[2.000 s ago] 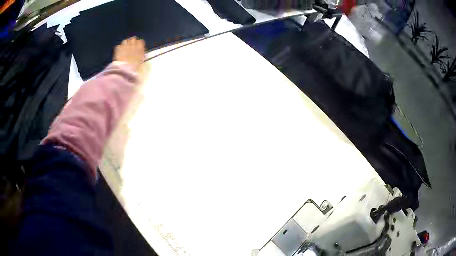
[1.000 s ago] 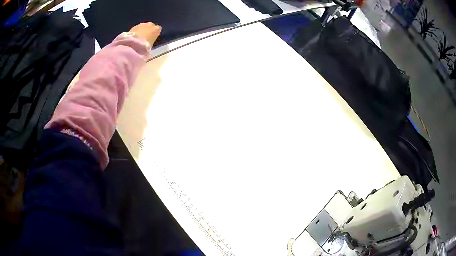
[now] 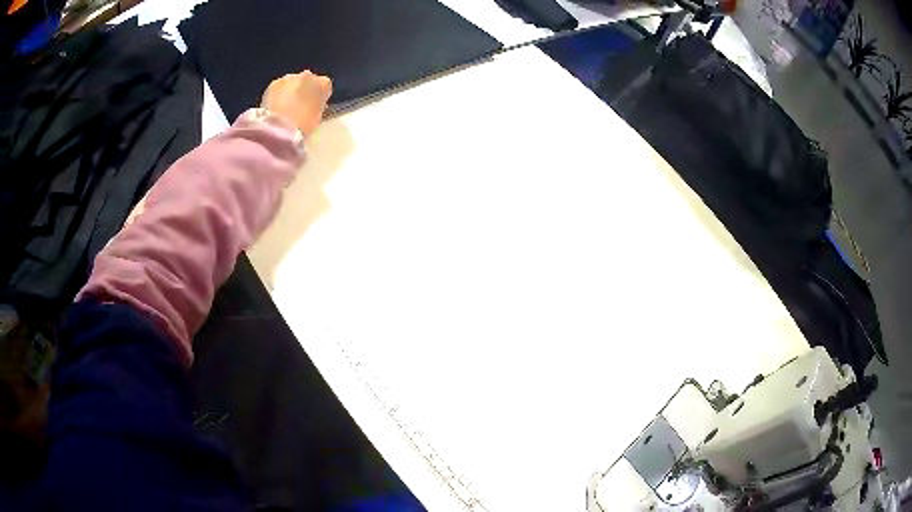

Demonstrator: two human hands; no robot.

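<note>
My left hand, in a pink sleeve, is at the near edge of the stack of plain black panels at the far left of the table. Its fingers are curled at the stack's edge; whether they grip a panel cannot be told. The stack's near edge lies along the far edge of the white machine table. My right hand is not in view. The industrial sewing machine stands at the lower right, with its needle plate beside it.
Loose black work hangs at the left. More black fabric lies along the table's right side. Black material is below the near edge. A printed ruler scale runs along that edge. Plants stand at the upper right.
Since the oldest frame the view has shifted, so table and machine sit further right. My left hand has moved from on top of the stack to its near edge.
</note>
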